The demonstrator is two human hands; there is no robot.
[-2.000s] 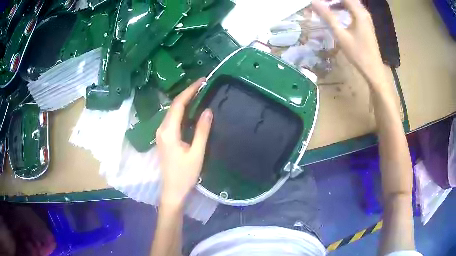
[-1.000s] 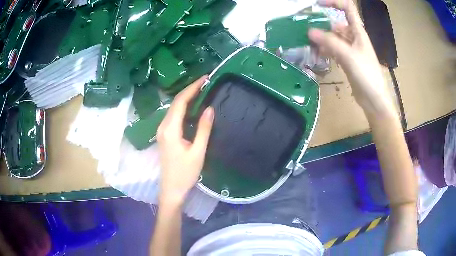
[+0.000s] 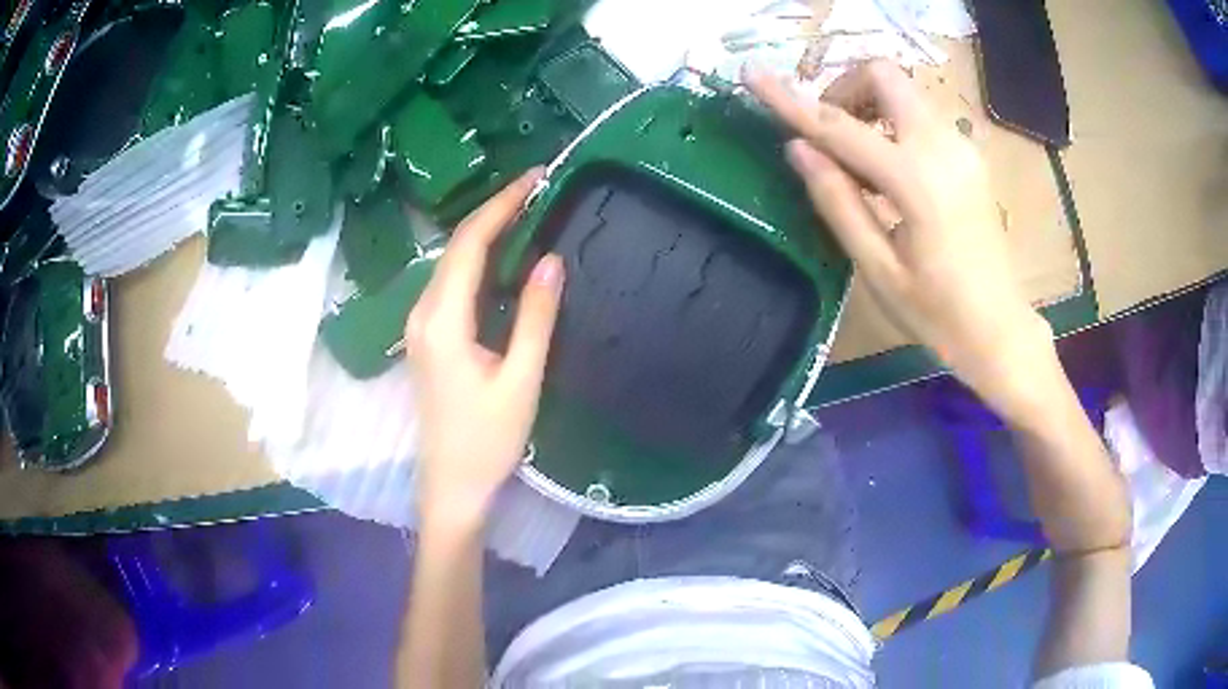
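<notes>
The glossy green housing (image 3: 633,478) with a pale rim and large black recess (image 3: 680,323) rests at the table edge over my lap. My left hand (image 3: 478,343) grips its left rim, thumb over the recess edge. My right hand (image 3: 896,215) is at the housing's far right end, index finger and thumb a little apart at the green surface. No separate small cover can be made out there; my fingers hide part of that end. A heap of loose green covers (image 3: 438,148) lies at the far left.
White ribbed sheet (image 3: 337,431) lies under the heap, with another piece (image 3: 148,189) further left. Rimmed housings (image 3: 61,364) lie at far left. White scraps (image 3: 835,34) lie beyond my right hand; a dark slab (image 3: 1019,67) is right. Blue stools (image 3: 216,592) stand below.
My right hand first reached to the scraps, then held a small green cover beyond the housing. It has now come down and nearer, over the far right end. My left hand keeps its grip.
</notes>
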